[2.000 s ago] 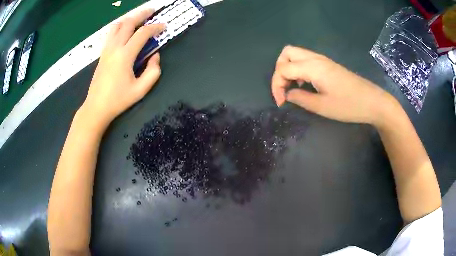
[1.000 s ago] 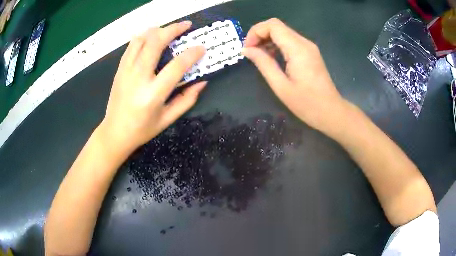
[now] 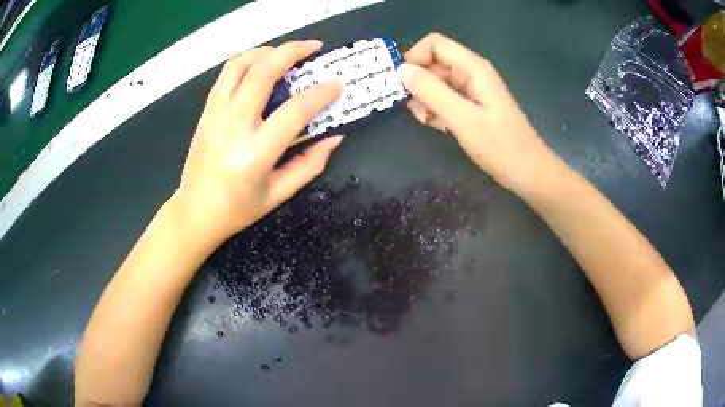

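A blue circuit board with a white keypad layer (image 3: 362,78) is tilted above the worktop, its white face up. My left hand (image 3: 258,131) holds it from the left, with fingers on its face and along its edges. My right hand (image 3: 461,99) is at the board's right end, thumb and index finger touching the blue edge. Whether a tiny part is between those fingertips cannot be seen. A loose pile of tiny black parts (image 3: 318,254) lies on the worktop below the board.
A clear plastic bag (image 3: 645,103) lies at the right, beside a red and yellow container (image 3: 707,56). A white edge strip (image 3: 143,89) curves across the upper left. Beyond it, two boards (image 3: 87,49) lie on the green belt (image 3: 171,28). Something yellow (image 3: 13,400) shows at the lower left.
The left hand has brought the board from the upper left towards the middle. The right hand has moved up from beside the pile to the board's right end. The belt boards have shifted.
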